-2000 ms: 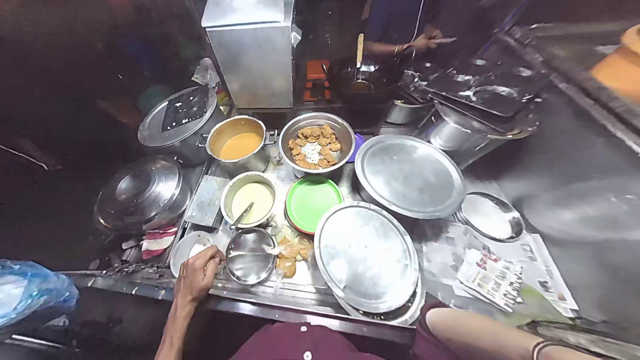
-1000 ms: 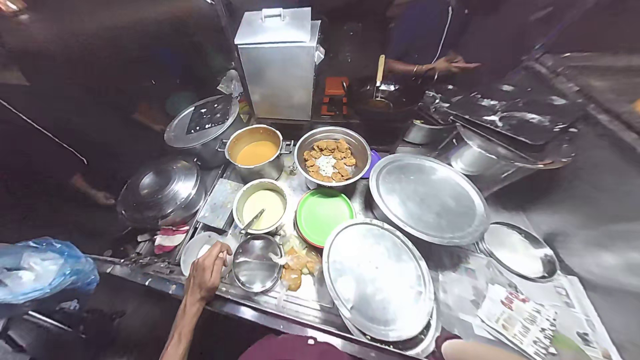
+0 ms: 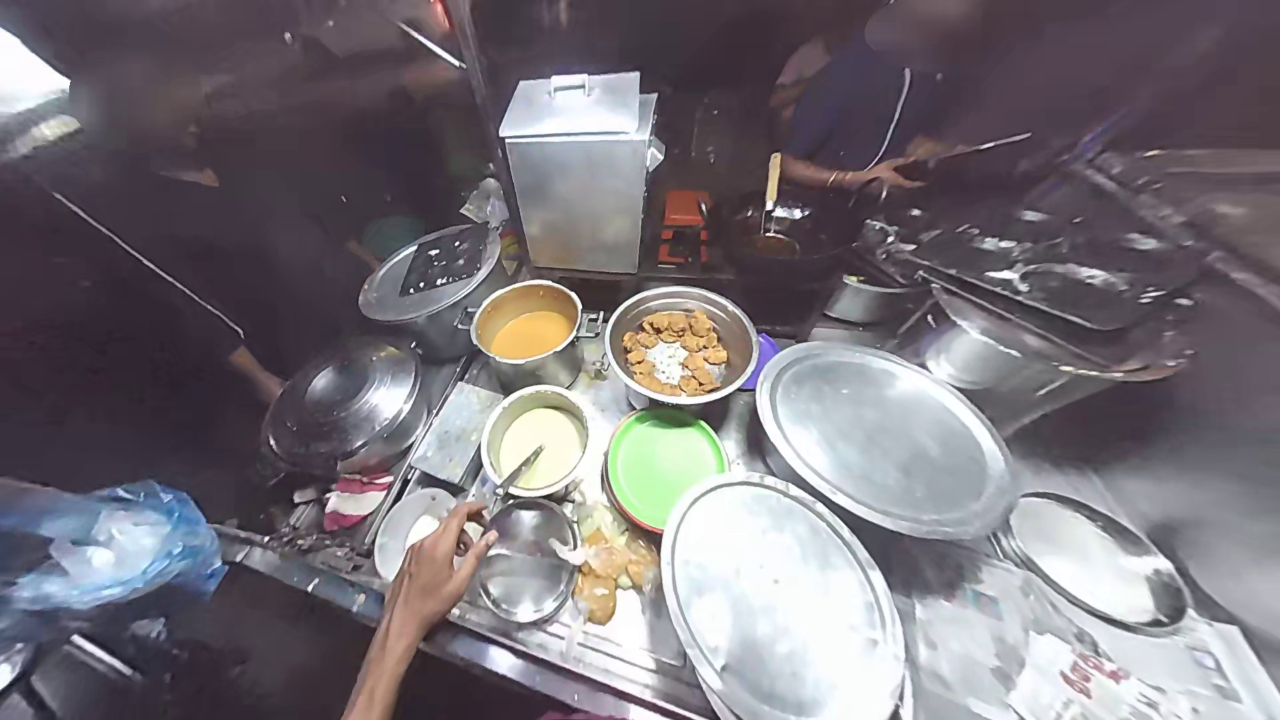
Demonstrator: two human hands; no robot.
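My left hand [image 3: 440, 565] hovers over the gap between a white bowl [image 3: 400, 530] and an empty round steel dish [image 3: 528, 575], fingers apart and slightly curled. Its fingertips are close to the dish's left rim; whether they touch it I cannot tell. Just above stands a pot of pale creamy batter or sauce [image 3: 550, 445] with a spoon [image 3: 520, 468] leaning in it. Right of the dish lie plastic bags of orange-brown food [image 3: 600, 580]. A green plate [image 3: 665, 462] sits beyond them. My right hand is out of the frame.
Behind stand a pot of orange liquid [image 3: 530, 333], a steel bowl of fried pieces [image 3: 675, 350] and a metal box [image 3: 578, 190]. Large steel lids [image 3: 780, 600] cover the right side, beside newspaper [image 3: 1080, 670]. A blue plastic bag [image 3: 120, 545] is at left. Another person's hand [image 3: 885, 177] is near a wok [image 3: 790, 235].
My right forearm, visible at the lower right two seconds ago, has left the view. My left hand remains near the white bowl and steel dish.
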